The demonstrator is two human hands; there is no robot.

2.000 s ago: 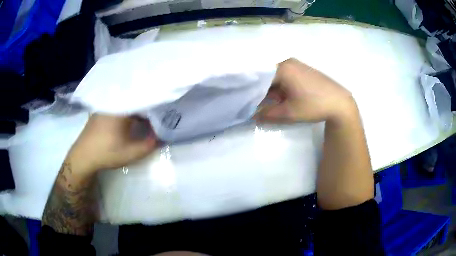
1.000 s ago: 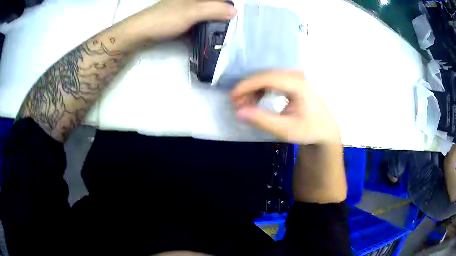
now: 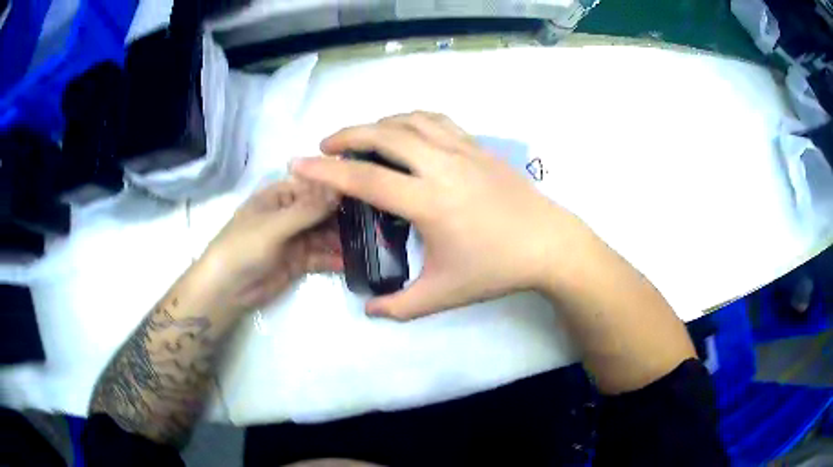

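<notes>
A black box-shaped unit (image 3: 365, 251) stands or lies on the white-covered bench in front of me, with a slotted end and a small red spot showing. My right hand (image 3: 448, 214) reaches over it, fingers across its top and thumb at its near lower corner. My left hand (image 3: 279, 237) is at its left side, fingers against or close to it; the exact contact is hidden. A pale bag (image 3: 513, 153) with a small printed mark shows beyond my right hand; the rest of it is hidden under the hand.
Black blocks (image 3: 164, 100) stand at the upper left, some with white bags. A grey rear ledge (image 3: 384, 20) runs along the back, with a green surface (image 3: 658, 25) behind. More white bags (image 3: 808, 187) lie at the right edge. Blue crates (image 3: 776, 401) are at the lower right.
The view has tilted back up to the ledge. My right hand has moved from the bag's near edge onto the black unit. My left hand has moved from the unit's far end to its left side.
</notes>
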